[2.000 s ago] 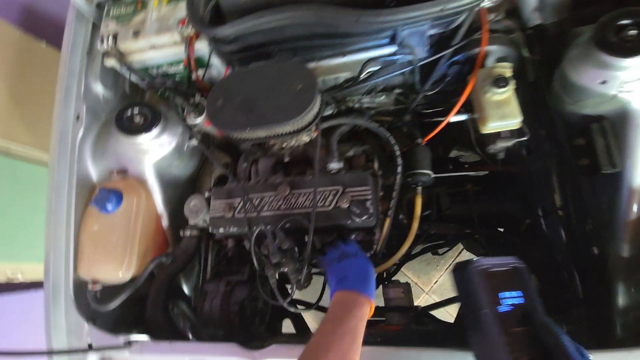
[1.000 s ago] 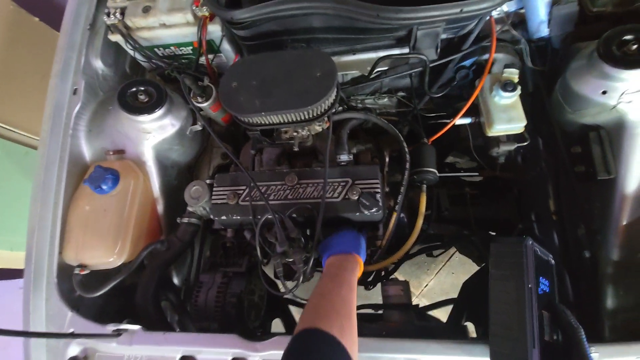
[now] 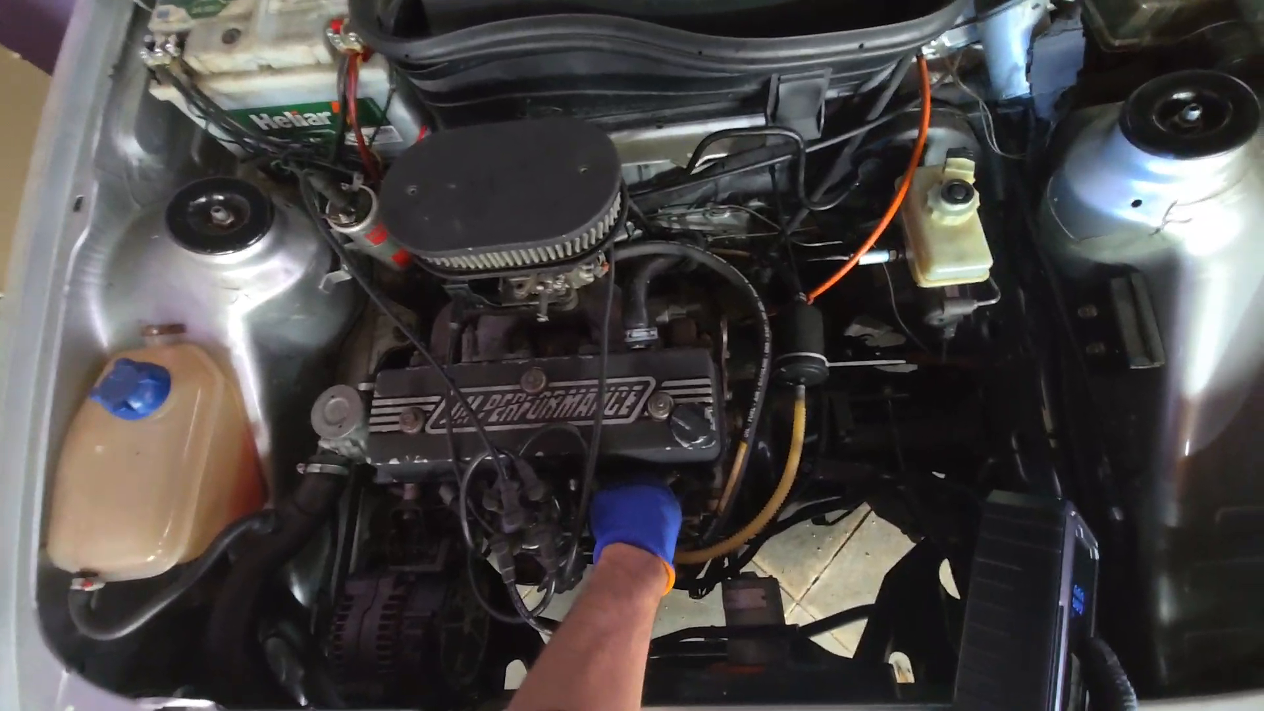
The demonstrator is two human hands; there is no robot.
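Note:
My left hand (image 3: pixel 637 523), in a blue glove with an orange cuff, reaches in just below the front edge of the black valve cover (image 3: pixel 543 456). Its fingers are hidden down beside the engine, so I cannot tell what they touch or hold. Left of the glove are the distributor (image 3: pixel 523 509) and its black ignition leads. A yellowish fuel hose (image 3: pixel 790 464) curves past on the right, up to a black cylindrical canister (image 3: pixel 801 336). My right hand is out of view. At the lower right stands a black box-shaped device (image 3: pixel 1017 592) with a small blue lit display.
An oval air filter (image 3: pixel 502 188) sits behind the valve cover. The battery (image 3: pixel 286 109) is at the upper left, the coolant tank (image 3: pixel 148 474) at the left, and the brake fluid reservoir (image 3: pixel 946 227) at the upper right. The alternator (image 3: pixel 370 617) lies low at the front.
The left hand stays at the front of the valve cover, its fingers still hidden. A bit of blue beside the device two seconds ago is no longer seen.

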